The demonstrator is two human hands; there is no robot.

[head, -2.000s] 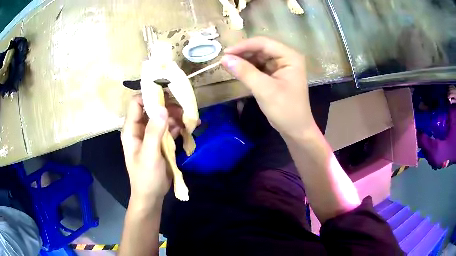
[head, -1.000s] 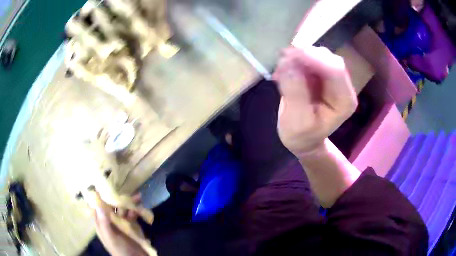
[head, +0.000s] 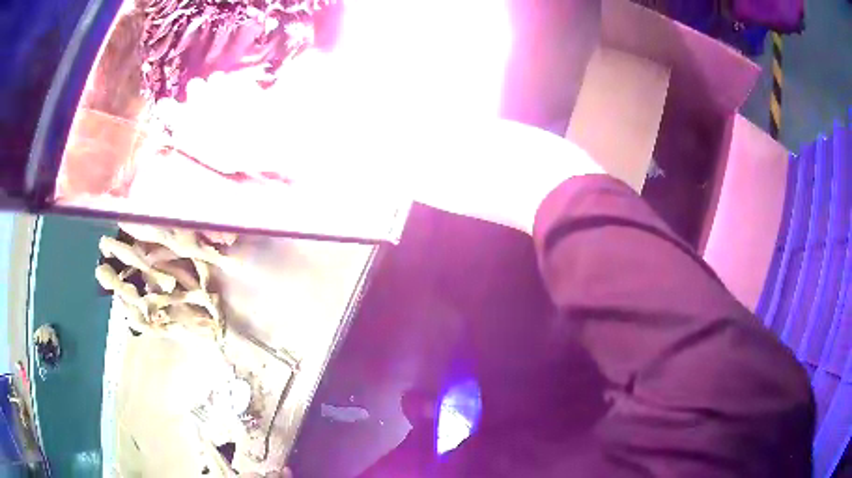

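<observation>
My right forearm [head: 537,177] reaches up and left from its dark sleeve. The hand at its end is lost in white glare, so its fingers and anything in them cannot be made out. In front of it a heap of dark, ragged pieces [head: 224,37], tinted pink by the glare, lies at the top left. Cream leg parts [head: 159,271] lie heaped at the left. Pale shapes near the bottom edge are too washed out to name. At most a sliver of my left hand [head: 280,472] shows at the bottom edge; its hold is hidden.
A raised dark edge [head: 215,224] crosses between the glaring upper surface and the lower cardboard-covered table [head: 149,392]. A green surface [head: 70,401] with a small dark item [head: 47,344] is at the left. An open carton [head: 617,112] and a purple ribbed crate [head: 822,243] are at the right.
The view has swung right and forward, and glare now covers the upper middle. My right arm has stretched away toward the dark heap. My left hand has nearly left the picture at the bottom.
</observation>
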